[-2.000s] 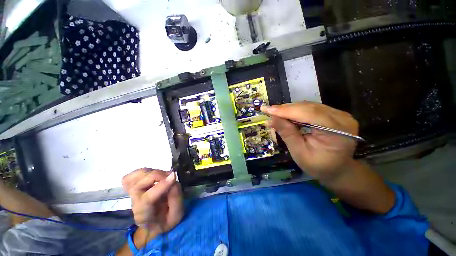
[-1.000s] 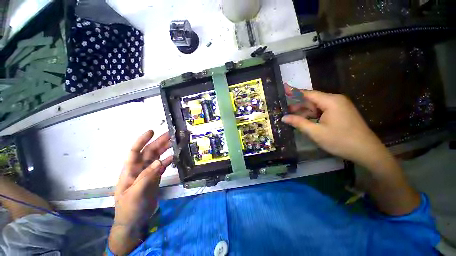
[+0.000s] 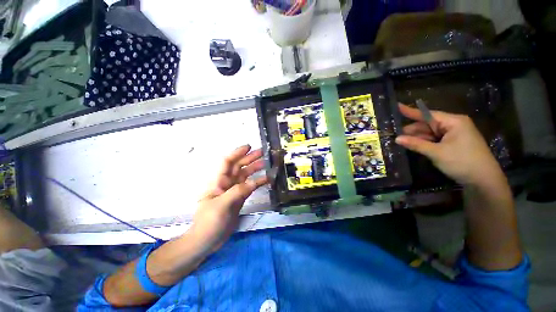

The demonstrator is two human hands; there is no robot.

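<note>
A black wave solder pallet (image 3: 399, 159) lies across the rails right of centre. Yellow-edged circuit boards (image 3: 366, 159) packed with parts sit inside it in two rows. A green hold-down bar (image 3: 339, 137) crosses the boards' middle. My left hand (image 3: 222, 198) is at the pallet's left edge, fingers spread, with the thumb and some fingertips against the frame. My right hand (image 3: 454, 143) is at the right edge, fingertips close to or touching the frame. It holds grey metal tweezers (image 3: 425, 113), mostly hidden by the hand.
A dark toothed conveyor (image 3: 463, 66) runs off right; a pale rail (image 3: 201, 108) runs left. Behind are a bin of green strips (image 3: 46, 76), dotted cloth (image 3: 134, 67), small round dark-and-silver object (image 3: 225, 58) and pen cup (image 3: 292, 24). Another person's arm (image 3: 18, 234) is at left.
My right hand has moved from over the boards to the pallet's right edge. The pallet has shifted right along the rails, and my left hand has moved right with it.
</note>
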